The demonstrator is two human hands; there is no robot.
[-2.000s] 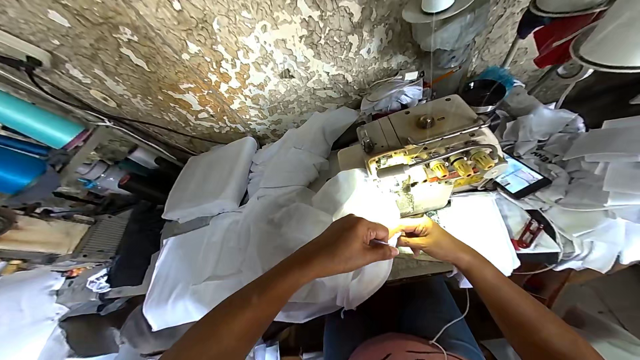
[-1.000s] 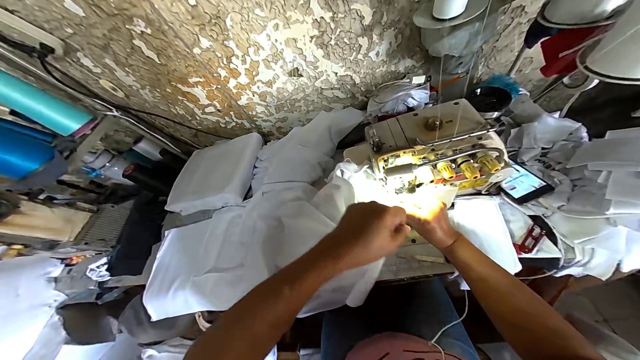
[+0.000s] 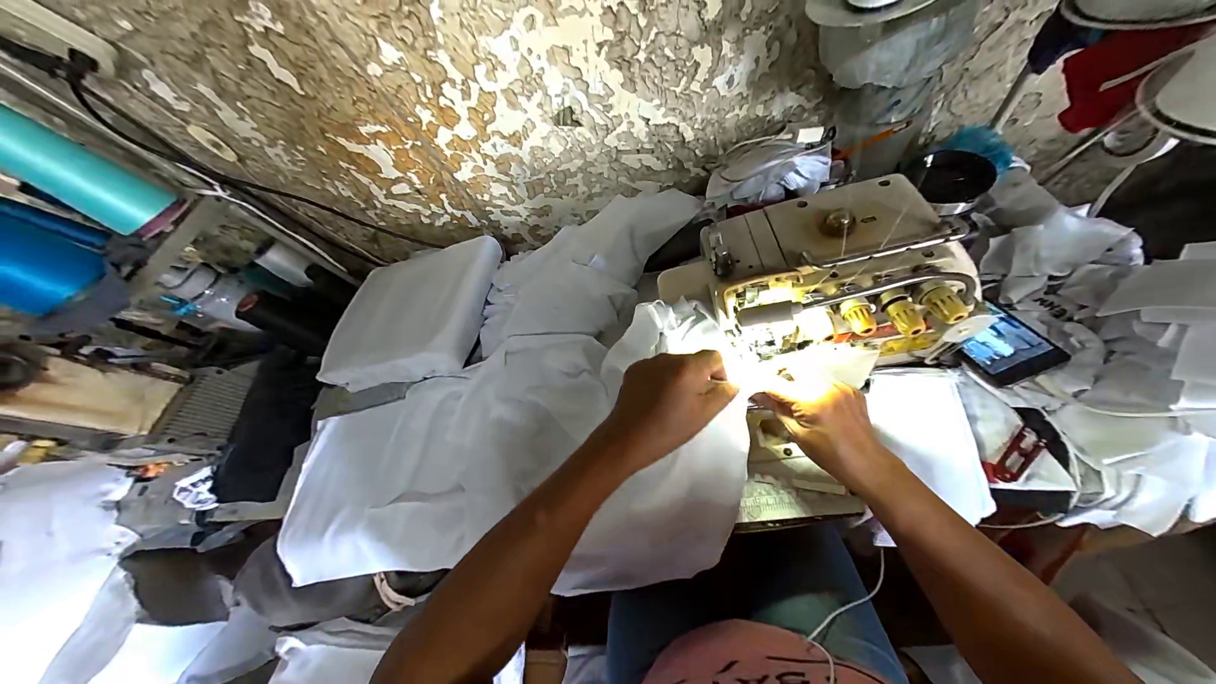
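An overlock sewing machine (image 3: 836,228) with yellow tension dials stands right of centre, its lamp lighting the sewing area brightly. Just in front of it, my left hand (image 3: 670,394) pinches the edge of white fabric (image 3: 665,513), which drapes left and down over the table's front. My right hand (image 3: 817,413) is close beside it, fingers pinching white fabric at the machine's front; glare hides the fingertips and the needle. A small pale piece of fabric (image 3: 836,366) lies between the right hand and the dials.
A folded white fabric stack (image 3: 413,313) lies at the left, near the peeling wall. Right of the machine are a lit phone (image 3: 1012,344), a red tool (image 3: 1016,456) and heaped white pieces (image 3: 1140,437). Thread cones hang above right; fabric rolls (image 3: 85,166) stand far left.
Both hands have moved up toward the machine's sewing area since two seconds ago, bringing the fabric edge with them. In the last second they have stayed close to the same place.
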